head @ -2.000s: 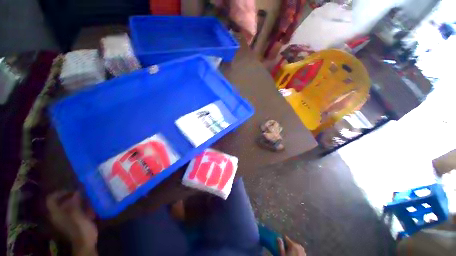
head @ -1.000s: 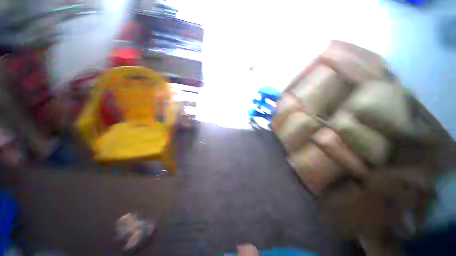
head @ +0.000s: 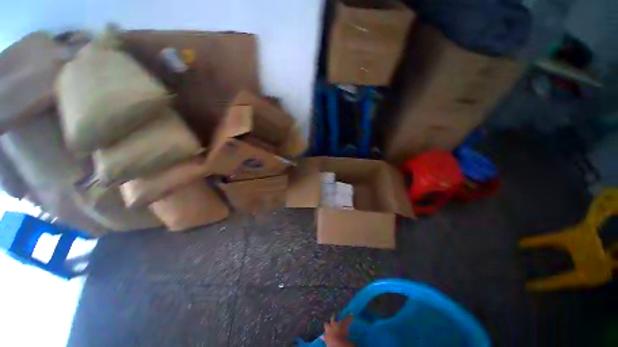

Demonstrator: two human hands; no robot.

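A light-blue plastic chair [head: 434, 318] with a rounded, open back is at the bottom edge, partly cut off. My right hand [head: 339, 332] is small and blurred at the bottom edge, against the left side of this chair. Only a few fingers show, and whether they grip the chair cannot be told. My left hand is out of the picture. An open brown carton [head: 356, 228] stands on the dark floor ahead, with white packs [head: 337, 193] inside at its left.
Bulky tan sacks [head: 112, 95] are piled at left, beside a tilted open carton [head: 251, 152]. A blue stool [head: 34, 237] is far left. Red stools [head: 434, 177] stand right of the open carton, a yellow chair [head: 583, 254] at far right. Tall cartons [head: 454, 95] stand behind.
The view has swung right, away from the blue trays and table. The sacks are now at left and the open carton is in view. My left hand has left the picture; my right hand stays by the blue chair.
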